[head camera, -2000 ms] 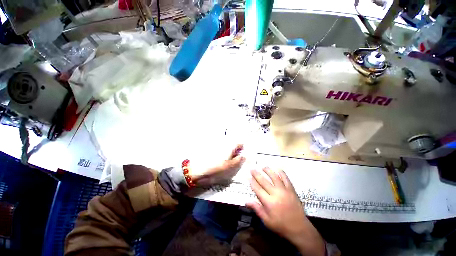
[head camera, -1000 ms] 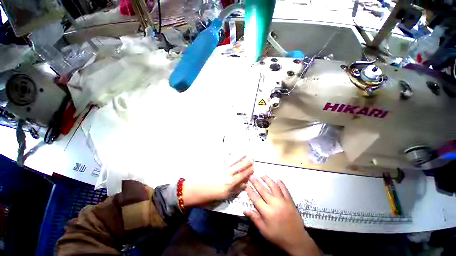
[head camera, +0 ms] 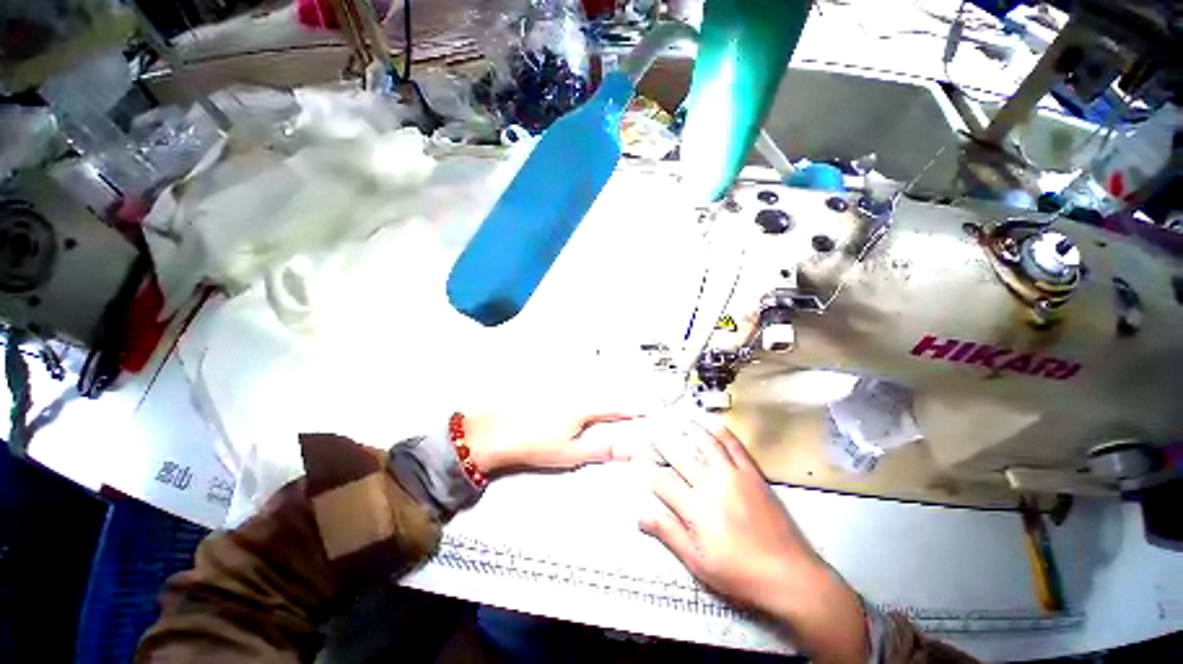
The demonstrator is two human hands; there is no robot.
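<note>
White fabric [head camera: 389, 350] lies on the white table left of the needle area, its edges washed out by glare. The cream sewing machine [head camera: 960, 311] stands at the right, its presser foot and needle area [head camera: 711, 384] just beyond my fingers. My left hand [head camera: 558, 445], below a red bead bracelet, lies flat on the white surface, fingers pointing right. My right hand [head camera: 714, 512] lies palm down in front of the needle area, its fingers touching or overlapping the left fingertips. Glare hides whether fabric is under the hands.
A blue paddle-shaped attachment [head camera: 538, 208] hangs over the table, beside a green cone [head camera: 746, 91]. A paper slip [head camera: 872, 422] lies on the machine bed. Thread snips [head camera: 1042, 558] lie at right. Crumpled cream fabric [head camera: 298, 195] is at back left. A blue crate [head camera: 136, 584] is below left.
The view has shifted, and the machine appears lower and larger. Both hands are nearer the needle area, with the right fingers now close in front of the presser foot.
</note>
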